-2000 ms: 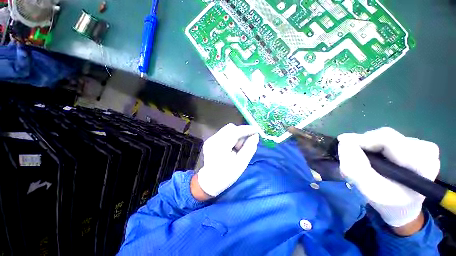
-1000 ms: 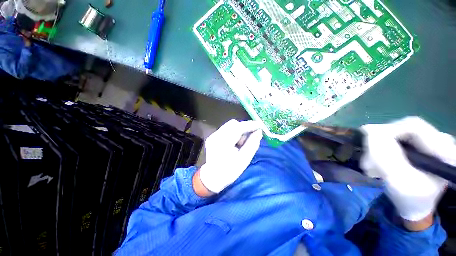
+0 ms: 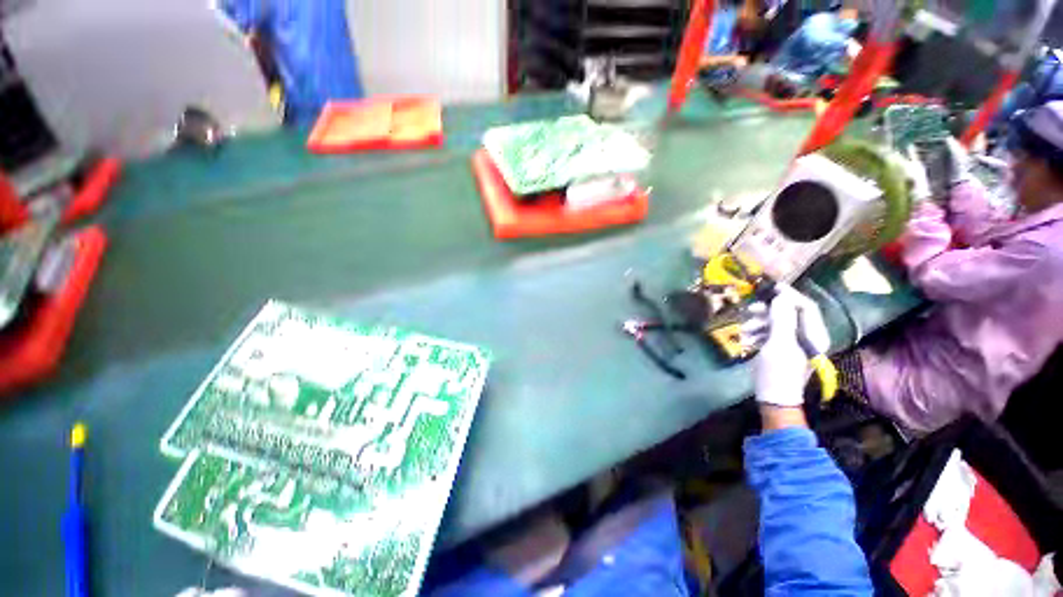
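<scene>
The green circuit board (image 3: 338, 449) with a white border lies at the lower left on the green bench. My right hand (image 3: 790, 350), in a white glove, is at the iron stand (image 3: 732, 332) on the right. It is closed around the soldering iron, whose yellow rear end (image 3: 825, 378) sticks out behind the hand; the tip is hidden at the stand. Only a white sliver of my left hand (image 3: 212, 592) shows at the bottom edge, beside the board; its fingers cannot be made out.
Black-handled cutters (image 3: 660, 336) lie left of the stand. A grey-white box (image 3: 804, 216) with a round black front stands behind it. Another board rests on a red carrier (image 3: 560, 219). A blue tool (image 3: 76, 531) lies left. A person in pink (image 3: 979, 315) sits right, above a red-lined black tote (image 3: 985, 525).
The view has swung up and to the right. My right hand has left the board's corner and moved to the iron stand with the iron. My left hand is now almost out of the picture.
</scene>
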